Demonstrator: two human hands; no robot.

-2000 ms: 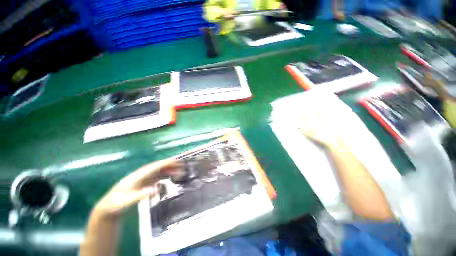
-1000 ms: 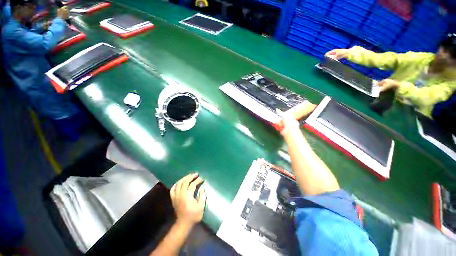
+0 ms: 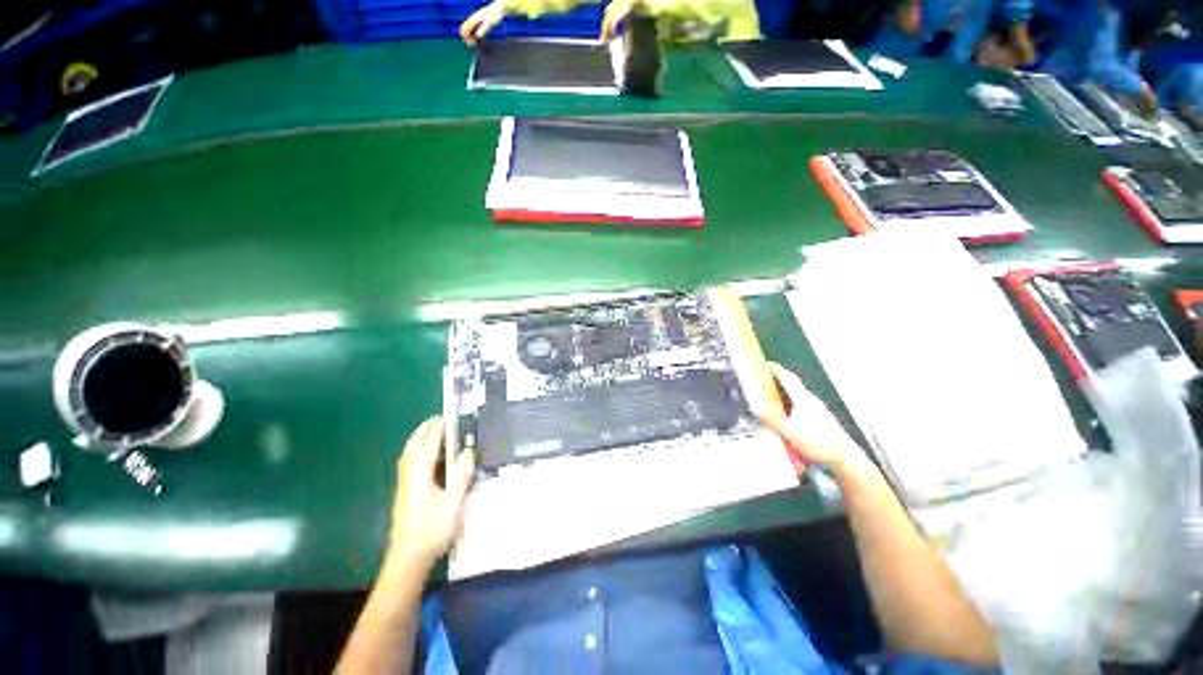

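Observation:
An open laptop base [image 3: 600, 376] lies face up in front of me, with silver and black internals, a round fan at its upper left and a long black battery along its near side. A white protective sheet [image 3: 633, 495] shows under it, and a red pad edge shows at its right. My left hand [image 3: 435, 481] holds the left edge of the unit. My right hand [image 3: 807, 419] holds the right edge, fingertips partly hidden by the pad. Both hands are bare.
A white foam stack [image 3: 937, 356] and a crumpled clear plastic bag [image 3: 1121, 528] lie at right. A round white device [image 3: 132, 385] stands at left. A closed unit [image 3: 596, 165] and an open base [image 3: 913, 185] lie farther back. A person's yellow sleeves show behind.
The view has swung back to the right. My right hand has come from a farther unit to the near base's right edge, and my left hand to its left edge. The farther open base beside the closed unit no longer shows.

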